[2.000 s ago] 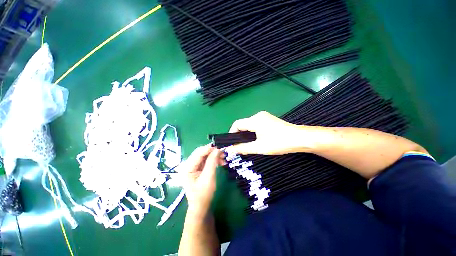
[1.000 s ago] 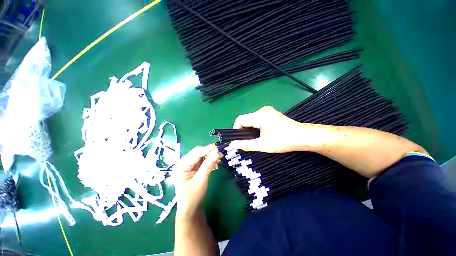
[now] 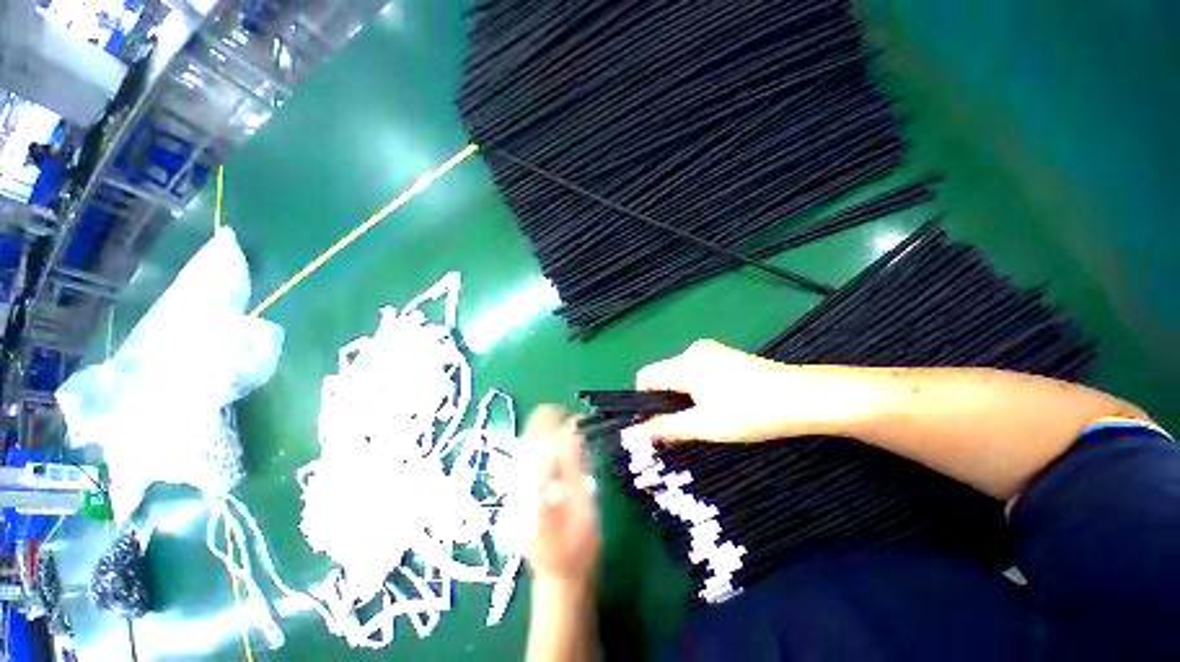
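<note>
My right hand is closed around a small bunch of black cables, whose ends stick out to the left. My left hand is blurred, just left of the bunch and beside the white strip heap; I cannot tell whether it holds anything. A stepped row of white markers runs along the left ends of the near pile of black cables, below my right hand. The tangled white marker strip lies left of my left hand.
A larger stack of black cables lies at the far side, with a stray cable across it. A clear plastic bag and a dark bundle lie at the left. The green surface has yellow lines. Racks with blue bins stand at the upper left.
The view has shifted, so the table's things show lower and further right, and more racks show. My left hand has come away from the cable ends and is blurred. My right hand keeps the bunch.
</note>
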